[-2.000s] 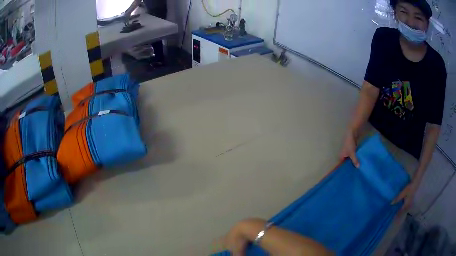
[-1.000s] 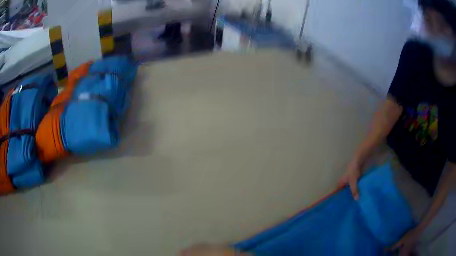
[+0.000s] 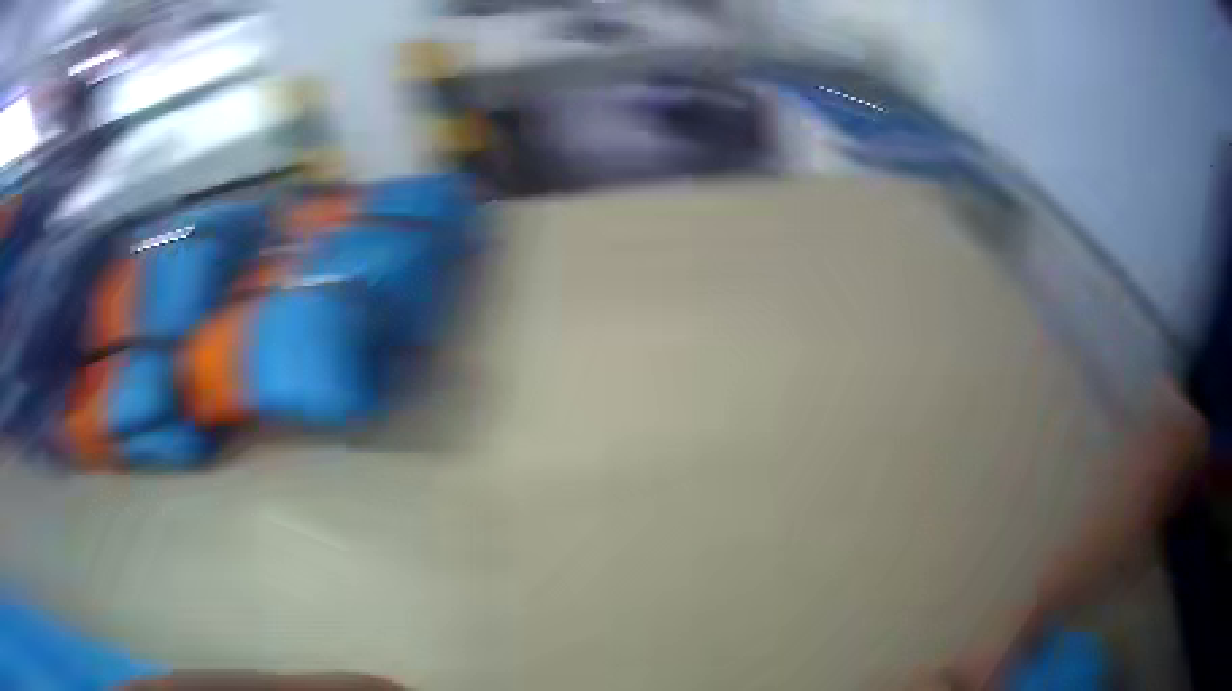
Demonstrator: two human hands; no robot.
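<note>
The picture is strongly blurred. Blue fabric (image 3: 61, 655) shows at the bottom left corner. Beside it, a strip of bare skin (image 3: 257, 682) lies along the bottom edge, probably part of my own hand or forearm. It is cut off, and I cannot tell which arm it is or whether its fingers hold anything. No other part of my hands can be made out. A small piece of blue fabric (image 3: 1061, 661) shows at the bottom right, beside another person's hand. The fabric between the two pieces is out of the picture.
A cream table (image 3: 757, 405) spans the middle. Strapped blue-and-orange bundles (image 3: 311, 358) lie at its left. Another person's bare arm (image 3: 1121, 506) reaches in from the right. A column with yellow marks (image 3: 358, 108) stands behind the bundles. A white wall (image 3: 1081, 108) is at the upper right.
The view has turned and dropped the fabric's middle out of frame. The other person is now mostly cut off at the right. Blue fabric now shows at the bottom left.
</note>
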